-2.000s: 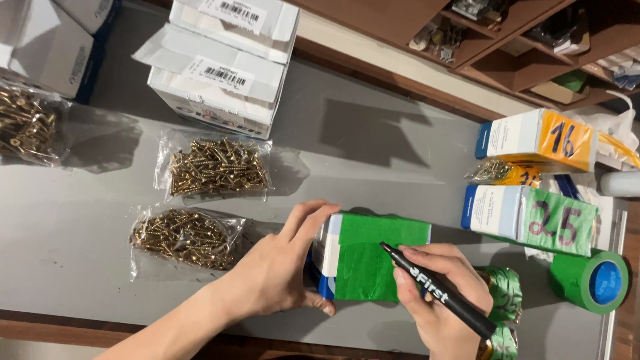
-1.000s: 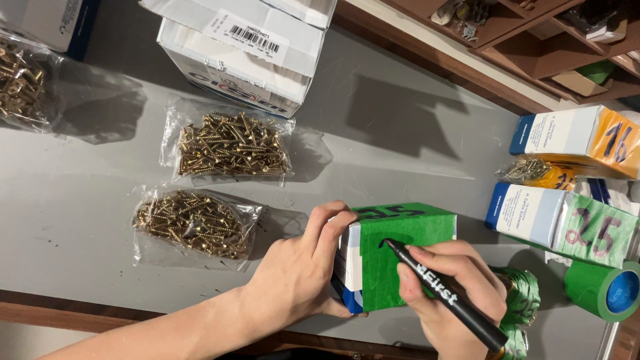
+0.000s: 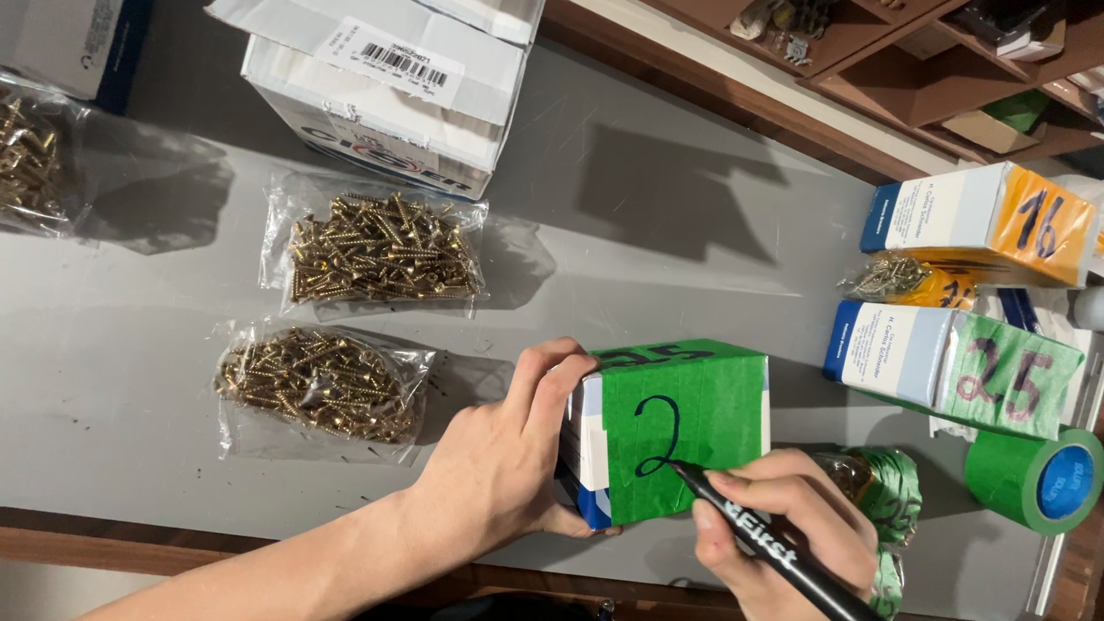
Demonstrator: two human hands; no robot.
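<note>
My left hand [image 3: 504,444] grips the left side of a small cardboard box [image 3: 591,448] covered with green tape [image 3: 729,431]. A dark handwritten 2 stands on the tape of the face toward me, and a 25 shows on the top face. My right hand [image 3: 789,530] holds a black marker [image 3: 768,548], its tip touching the tape at the lower end of the 2. Left of the box lie two clear plastic bags of brass-coloured screws, one bag [image 3: 388,250] above the other bag [image 3: 315,384]. Green-taped bags [image 3: 893,496] sit partly hidden behind my right hand.
An open white carton [image 3: 388,103] stands at the upper left, near another screw bag [image 3: 30,164]. On the right are a box with orange tape [image 3: 1039,224], a box with green tape [image 3: 1005,375] and a green tape roll [image 3: 1005,474]. Wooden compartments [image 3: 897,78] line the upper right.
A 2 has appeared on the near green face, which was blank two seconds ago. The box has tilted, bringing the 25 on its top into view. The view has shifted somewhat.
</note>
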